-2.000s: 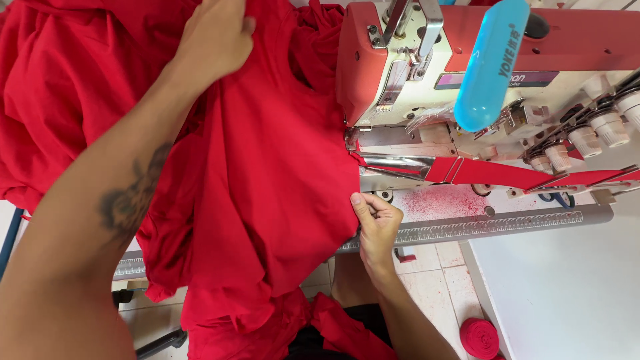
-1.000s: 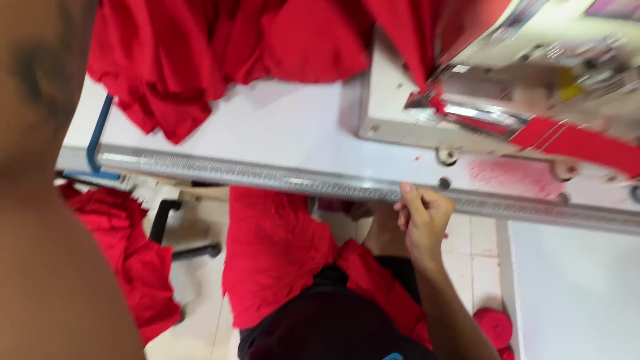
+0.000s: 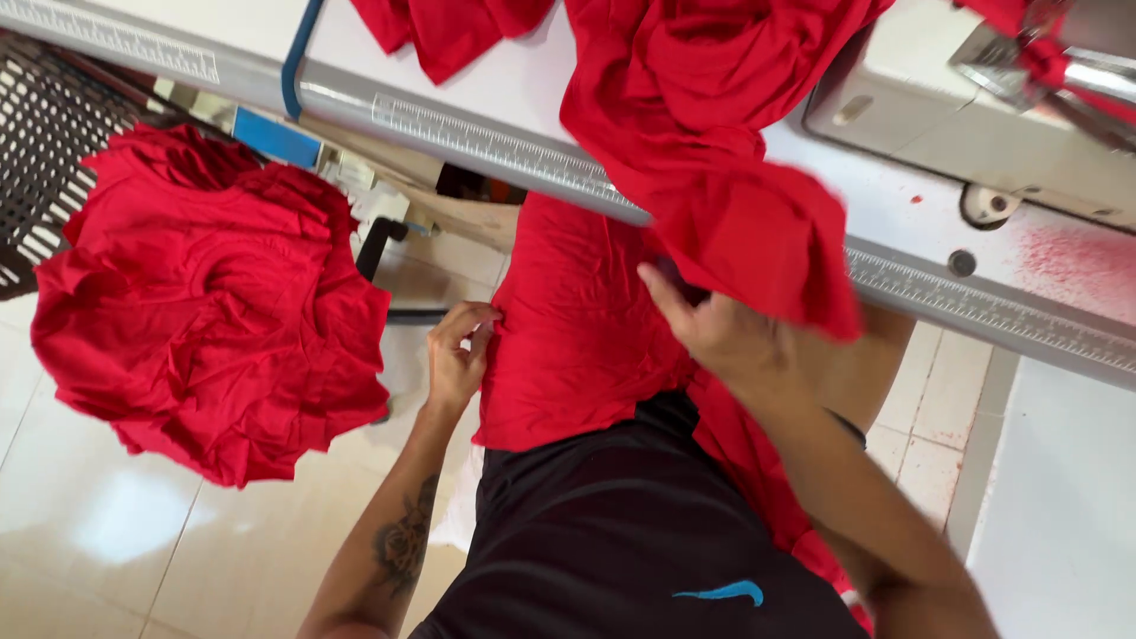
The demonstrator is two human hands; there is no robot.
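Red fabric pieces (image 3: 577,328) lie across my lap below the table edge. My left hand (image 3: 463,346) pinches their left edge between thumb and fingers. Above the lap, my right hand (image 3: 723,324) is slightly blurred, with thumb and index finger apart. A bunched red garment (image 3: 710,98) hangs off the table, its loose end over the back of my right hand; whether any cloth is within those fingers cannot be told. At the upper right is part of the sewing machine (image 3: 941,115), with red fabric strip at its metal folder (image 3: 1096,75).
A ruler-marked table edge (image 3: 515,146) runs across the view. On the left, a pile of red fabric pieces (image 3: 213,311) rests beside a dark perforated plastic basket or chair (image 3: 53,115). A blue bar (image 3: 300,58) crosses the table edge. Red lint (image 3: 1065,257) lies near the machine.
My right hand has left the table edge and is over my lap. My left hand has come down to the lap fabric. The view has shifted down and left from the machine.
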